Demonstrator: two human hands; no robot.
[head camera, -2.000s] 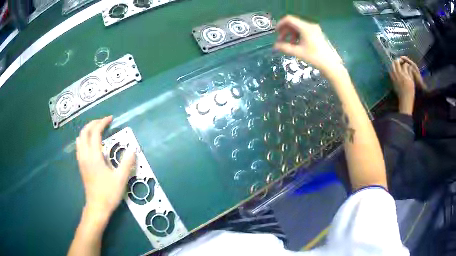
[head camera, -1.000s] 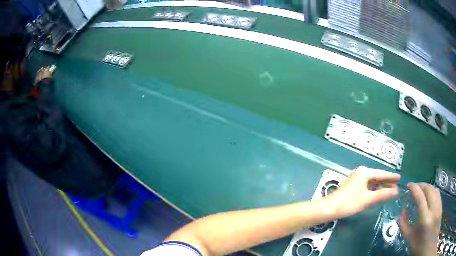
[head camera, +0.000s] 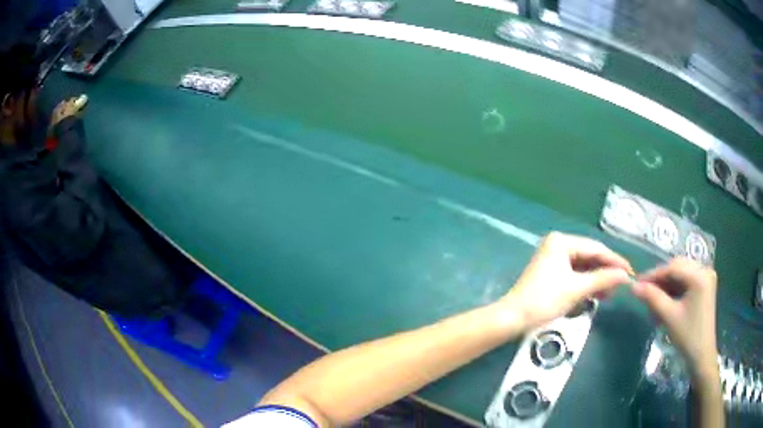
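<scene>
My left hand (head camera: 569, 280) and my right hand (head camera: 676, 299) meet at the fingertips above the bench at the right. A tiny copper-coloured edge of a small part (head camera: 631, 275) shows between the fingertips; its shape is mostly hidden. A three-hole metal plate (head camera: 535, 376) lies below my left hand, its top end covered by the hand. The clear plastic tray (head camera: 661, 368) lies right of the plate, partly behind my right forearm and cut by the frame edge.
A filled plate (head camera: 659, 227) lies beyond my hands. More plates lie along the far strip, one (head camera: 209, 82) at the far left. A coworker (head camera: 75, 209) sits at the left beside a blue stool (head camera: 205, 330). Stacked trays (head camera: 640, 33) stand at the far right.
The view has turned from right to left along the bench. My left hand has left the metal plate, and its fingertips now touch those of my right hand around a tiny part.
</scene>
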